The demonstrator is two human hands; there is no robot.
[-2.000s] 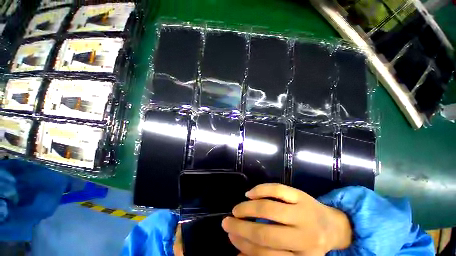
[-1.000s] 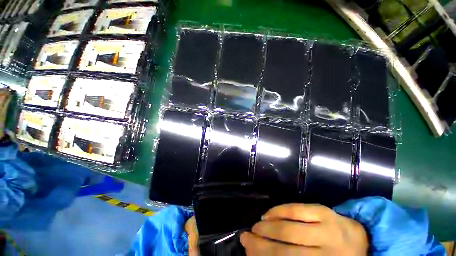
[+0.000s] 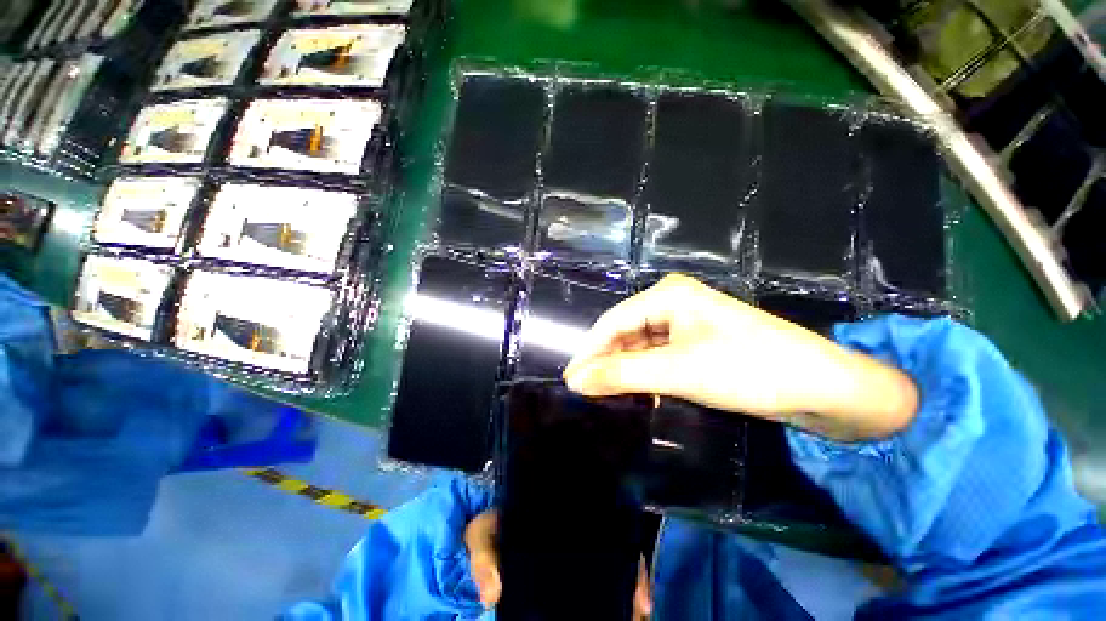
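A black phone screen (image 3: pixel 573 503) stands upright in front of me at the bottom centre, over the near edge of the tray. My left hand (image 3: pixel 483 558) is mostly hidden behind it, with fingers showing at its left and right edges, holding it from below. My right hand (image 3: pixel 679 346) is above, its thumb and fingertips pinched at the screen's top edge. A clear blister tray (image 3: pixel 485 155) of glossy black screens in two rows lies behind. Whether one or several screens are held cannot be told.
Filled trays of white-backed screens (image 3: pixel 277 224) with dark strips lie at the left on the green bench (image 3: pixel 509 30). A pale-edged board (image 3: pixel 970 170) holding dark screens is at the upper right. Another person's blue sleeve (image 3: pixel 36 364) is at the left, above blue floor with yellow-black tape (image 3: pixel 318 491).
My right hand has moved up from the lower front of the held screen to its top edge. The held screen now stands more upright. The view has shifted slightly.
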